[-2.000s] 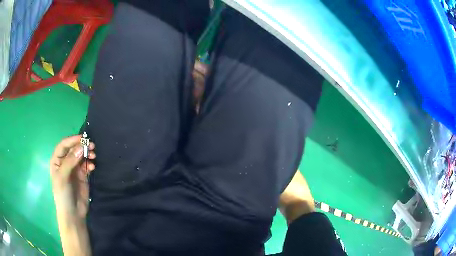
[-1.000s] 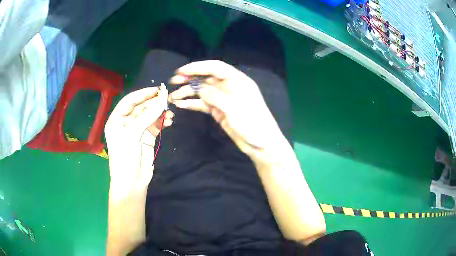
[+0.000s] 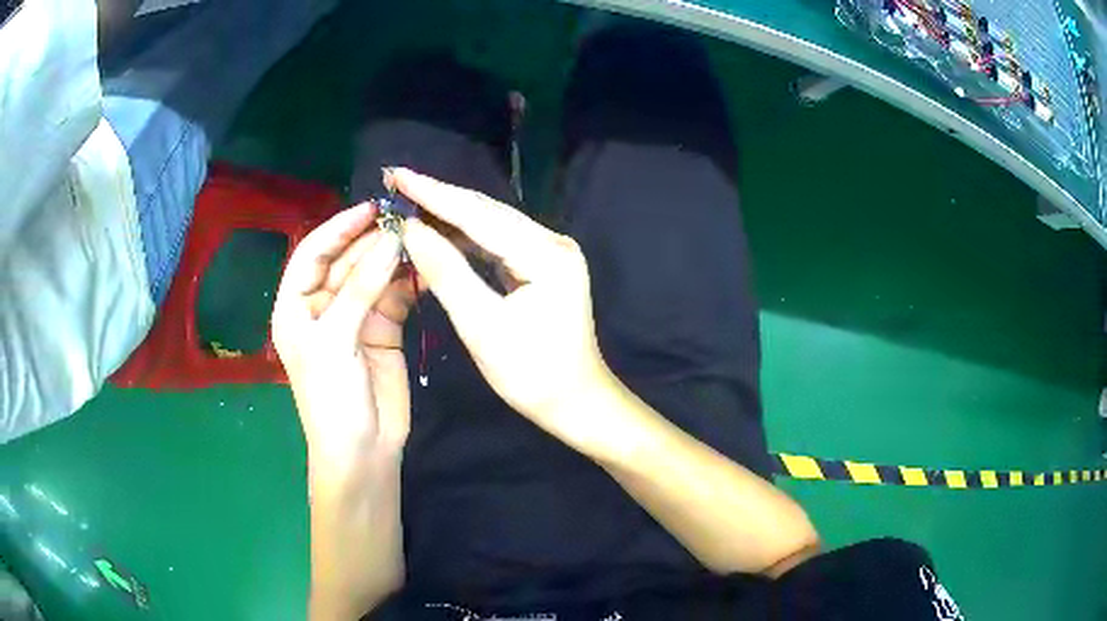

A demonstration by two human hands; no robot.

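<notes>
My left hand (image 3: 346,303) holds a small wired unit (image 3: 390,223) between its fingertips, above my lap. The unit looks silver and brass-coloured. A thin red and dark lead (image 3: 421,328) hangs from it and ends in a tiny white connector (image 3: 424,381). My right hand (image 3: 522,297) meets the left at the unit, with thumb and forefinger closed on a small dark blue-purple part (image 3: 406,209) at the unit's upper end. The fingers hide much of both pieces, so how they fit together cannot be told.
A green-topped bench edge (image 3: 850,79) curves across the upper right. A clear blister tray (image 3: 1044,61) with several wired units lies on it. A red stool (image 3: 182,346) and a neighbour's light sleeve (image 3: 67,243) are at the left. Yellow-black tape (image 3: 904,473) crosses the floor.
My right hand came up from beside my lap and has now closed in on the unit in my left hand. The view has shifted, and the blue bins have left the picture.
</notes>
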